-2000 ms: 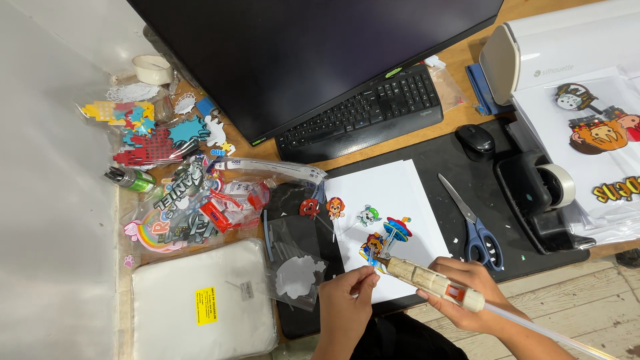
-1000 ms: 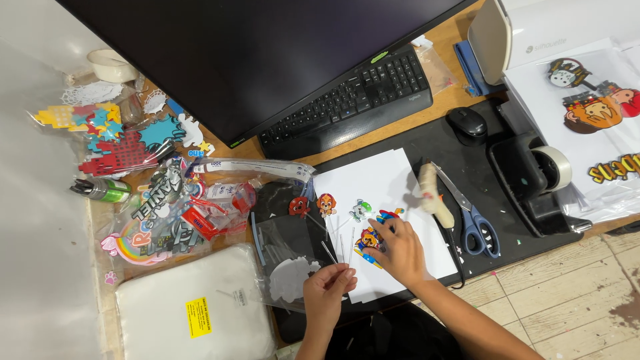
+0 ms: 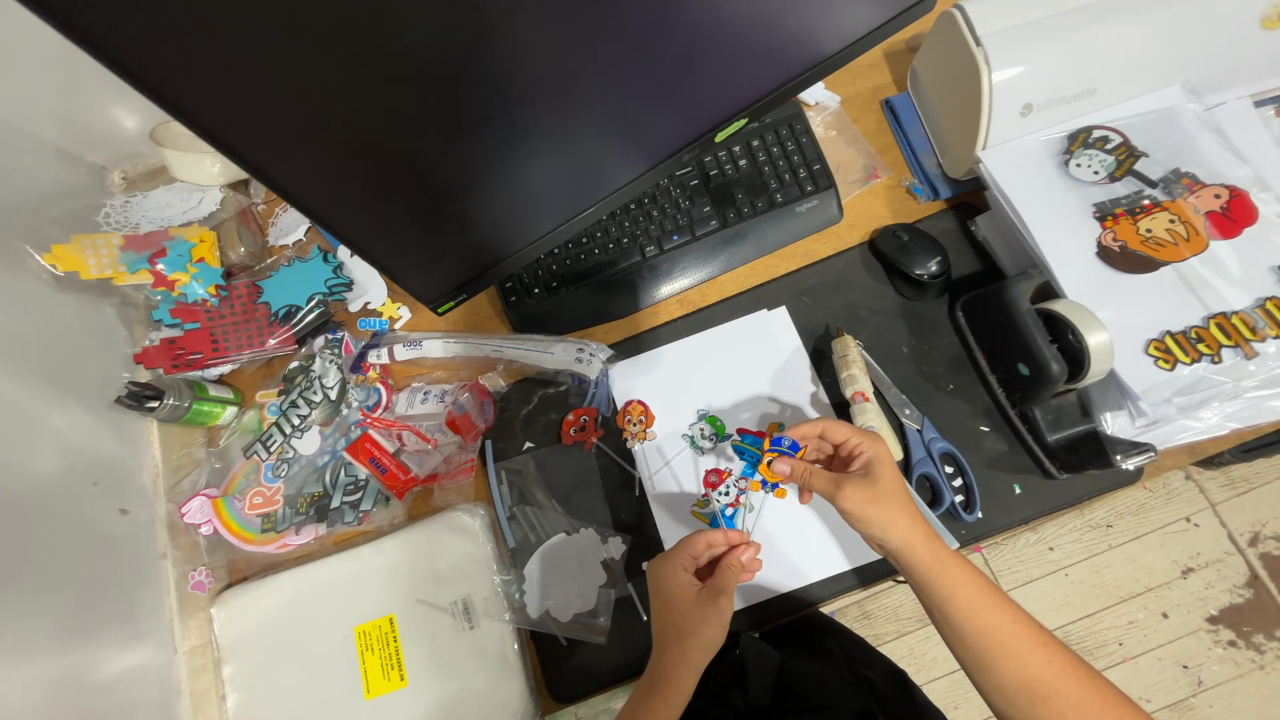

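Note:
My left hand (image 3: 703, 580) pinches thin clear sticks between thumb and fingertips, low over the white paper sheets (image 3: 745, 360). My right hand (image 3: 850, 480) holds a blue-capped cartoon puppy cutout (image 3: 779, 465) by its edge. Beside it, a red-hatted puppy cutout (image 3: 722, 490) stands above my left fingertips. Farther up lies a green-capped puppy cutout (image 3: 706, 432) on a stick. Two more puppy toppers, a tan one (image 3: 635, 422) and a red one (image 3: 580, 428), lie to the left. A glue gun (image 3: 862, 390) rests beside blue-handled scissors (image 3: 930, 450), to the right of the paper.
Behind are a monitor (image 3: 480, 110), a keyboard (image 3: 690, 210) and a mouse (image 3: 910, 255). A tape dispenser (image 3: 1020, 370) and a cutting machine (image 3: 1060, 80) stand right. Bagged paper cutouts (image 3: 230, 310), a plastic-wrapped white pack (image 3: 370, 620) and a clear bag (image 3: 560, 570) lie left.
The glue gun, in my right hand two seconds ago, now lies by the scissors. My right hand, over the cutouts a second ago, now holds the blue-capped puppy upright.

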